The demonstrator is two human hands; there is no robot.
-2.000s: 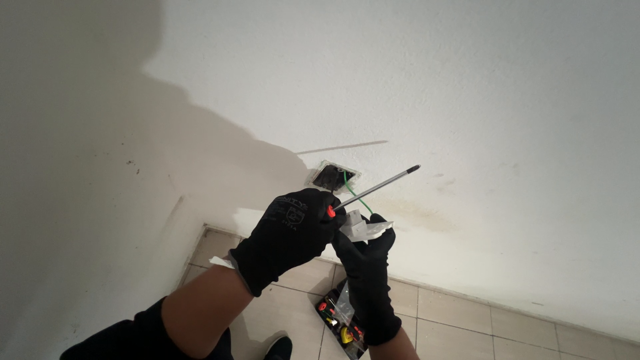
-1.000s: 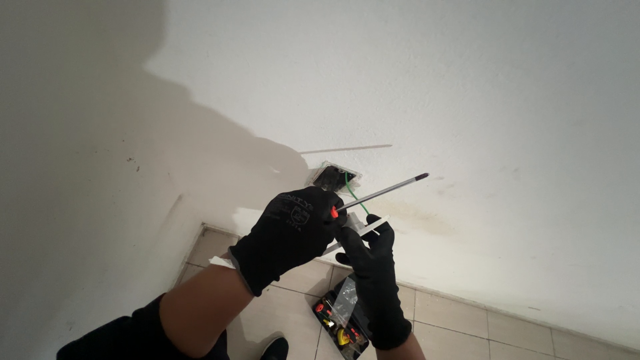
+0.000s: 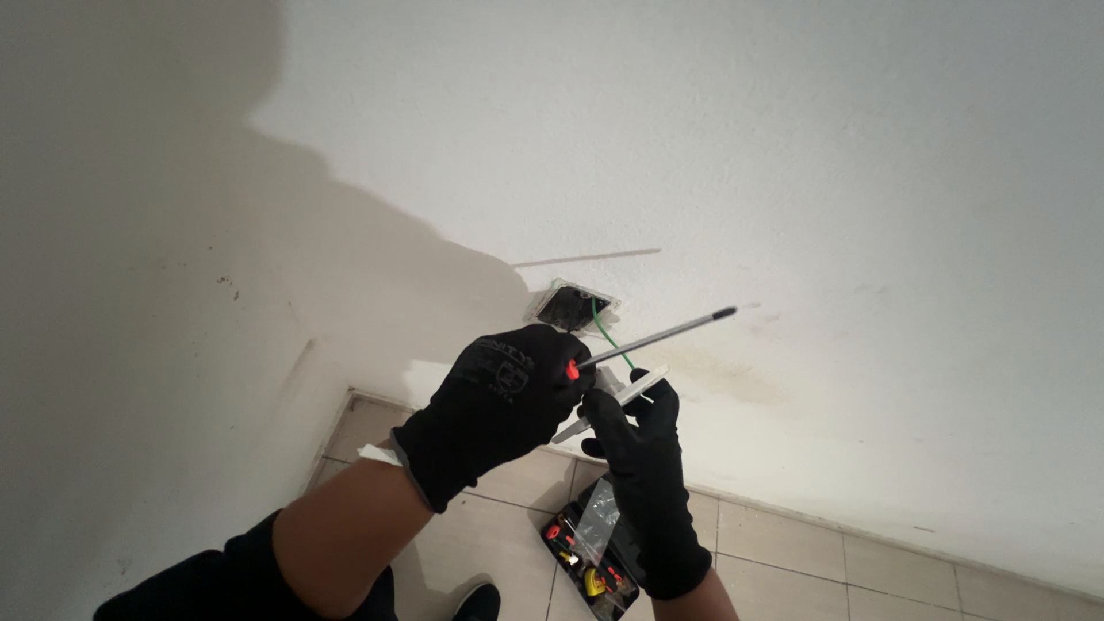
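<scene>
My left hand (image 3: 504, 405), in a black work glove, is closed around a screwdriver (image 3: 660, 337); a red part of its handle shows, and its shaft points up and right. My right hand (image 3: 642, 466), gloved alike, holds a thin white plate (image 3: 634, 392), seen nearly edge-on, between thumb and fingers. Just above both hands is a recessed wall box (image 3: 573, 308), dark inside, with a whitish rim. A green wire (image 3: 608, 335) runs from the box down behind the screwdriver shaft toward the plate. Its lower end is hidden.
An open black toolbox (image 3: 552, 542) with several tools and a clear plastic bag (image 3: 597, 522) stands on the tiled floor (image 3: 776, 561) below my right hand. My shoe (image 3: 477, 602) is left of it. The white wall (image 3: 819, 216) meets another wall at the left.
My right hand has turned the white plate, whose face showed more two seconds ago, to nearly edge-on. My left hand has stayed by the box with the screwdriver.
</scene>
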